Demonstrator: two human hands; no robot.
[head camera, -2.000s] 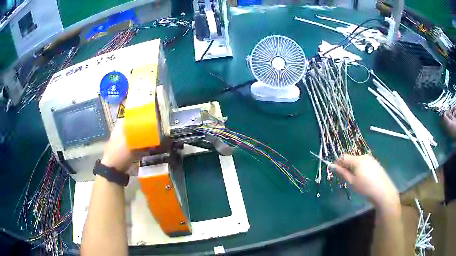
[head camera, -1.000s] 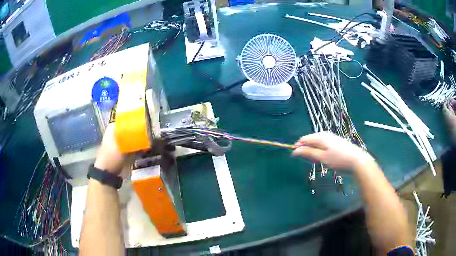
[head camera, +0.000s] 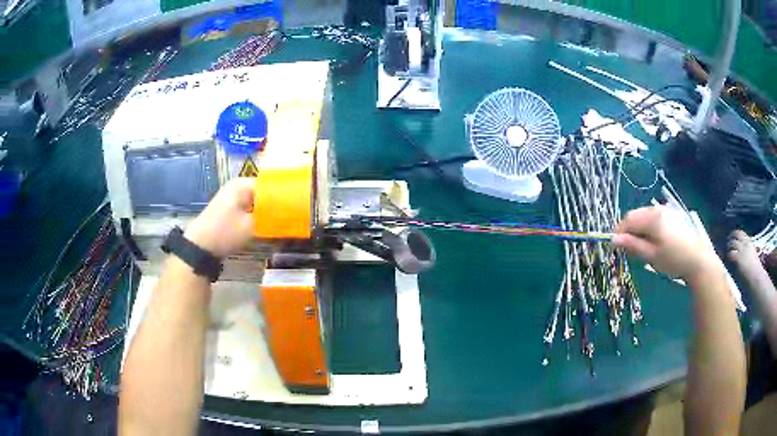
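The cream harness taping machine (head camera: 213, 102) stands at the left, with an orange guard (head camera: 285, 200) on its right side. My left hand (head camera: 226, 223) is at the left edge of the guard; its fingertips are hidden behind it, so its grip cannot be told. My right hand (head camera: 660, 240) is shut on the end of a thin multicoloured wire bundle (head camera: 511, 229). The bundle runs straight and taut from my hand to the winding head (head camera: 358, 209). A grey tape roll (head camera: 415, 251) hangs just below the bundle. The bundle's other end is hidden in the machine.
A white desk fan (head camera: 515, 136) stands behind the bundle. Wrapped harnesses (head camera: 588, 196) lie under and beyond the bundle at the right. Unwrapped harnesses (head camera: 81, 298) lie left of the machine. White tubes (head camera: 699, 230) lie behind my right hand. Another person's hand (head camera: 745, 254) is at the far right.
My right hand first left the wrapped harnesses and closed on the loose bundle end; it now holds the bundle straight, farther from the machine. The tape roll has swung. The view has shifted.
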